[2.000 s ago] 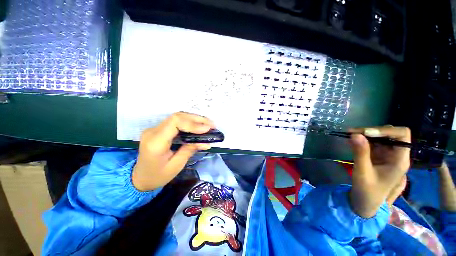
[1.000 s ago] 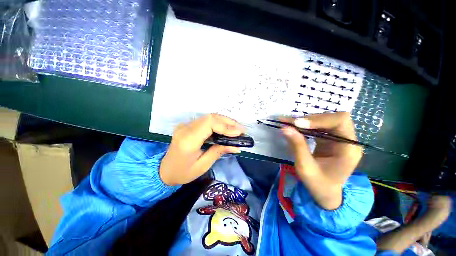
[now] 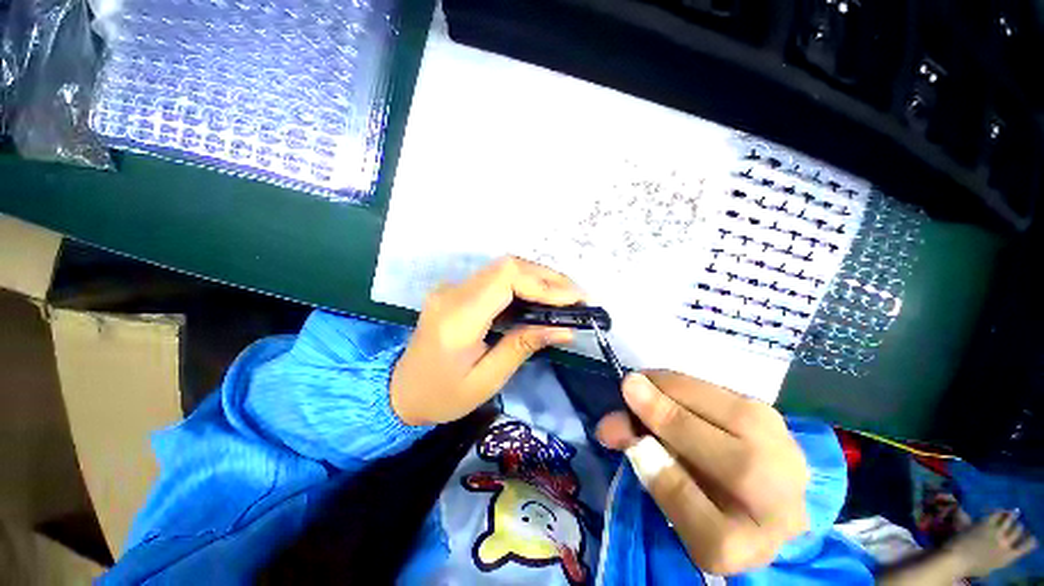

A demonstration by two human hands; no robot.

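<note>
My left hand [image 3: 464, 343] pinches a small glossy black housing [image 3: 561, 317] between thumb and fingers, edge-on, above the near edge of the white paper [image 3: 515, 149]. My right hand [image 3: 716, 469] holds the tweezers [image 3: 609, 353], whose tip meets the housing's right end. A whitish band is on one right finger. Whether a tiny part is at the tip is too small to tell. Small black parts [image 3: 773, 246] lie in rows at the paper's right side. Silvery specks [image 3: 647, 212] lie scattered on the paper.
Stacked clear blister trays [image 3: 240, 97] and a crumpled plastic bag [image 3: 52, 86] are at the left. A clear blister sheet [image 3: 864, 286] lies beside the black parts. A large black product tray [image 3: 687, 74] spans the far edge. A cardboard box [image 3: 126, 401] is below left. Another person's hand [image 3: 990, 544] shows lower right.
My right hand has moved left and down from the rows of parts, bringing the tweezers' tip to the housing. My left hand still holds the housing. The view has shifted left.
</note>
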